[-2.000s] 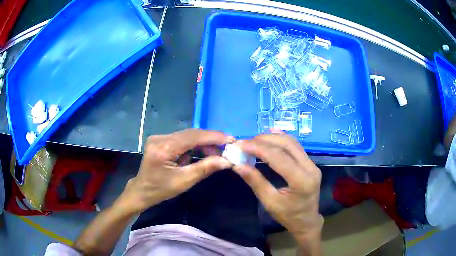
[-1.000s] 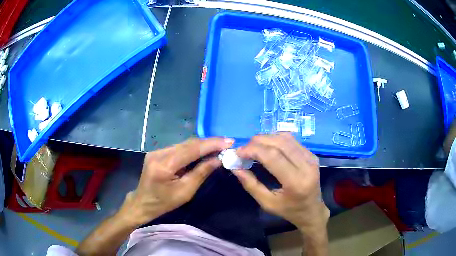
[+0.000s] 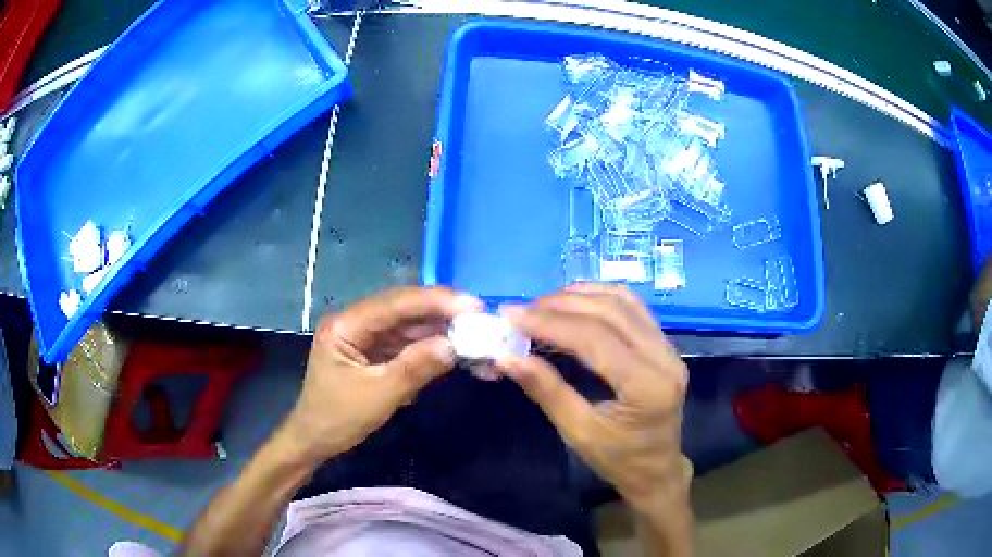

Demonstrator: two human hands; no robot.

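A glossy white plastic housing (image 3: 480, 337) is held between the fingertips of both hands, just below the near edge of the right parts tray (image 3: 479, 218). My left hand (image 3: 375, 364) pinches its left end with thumb and forefinger. My right hand (image 3: 604, 381) pinches its right end. A clearer, greyish part shows at the right end by my right fingertips, but I cannot tell its shape. The right tray holds a pile of clear plastic covers (image 3: 642, 141) and a few clear rounded frames (image 3: 757, 232) at its right side.
A blue left tray (image 3: 207, 98) holds several white units (image 3: 85, 248) in its near-left corner. A white T-shaped piece (image 3: 827, 164) and a white block (image 3: 878, 202) lie right of the right tray. A cardboard box (image 3: 761, 506) and red stools stand below. A person's sleeve shows far right.
The white housing and my left fingertips have moved slightly left, and the housing now shows a longer side. Both hands still hold it. Small white pieces on the belt at upper right have shifted.
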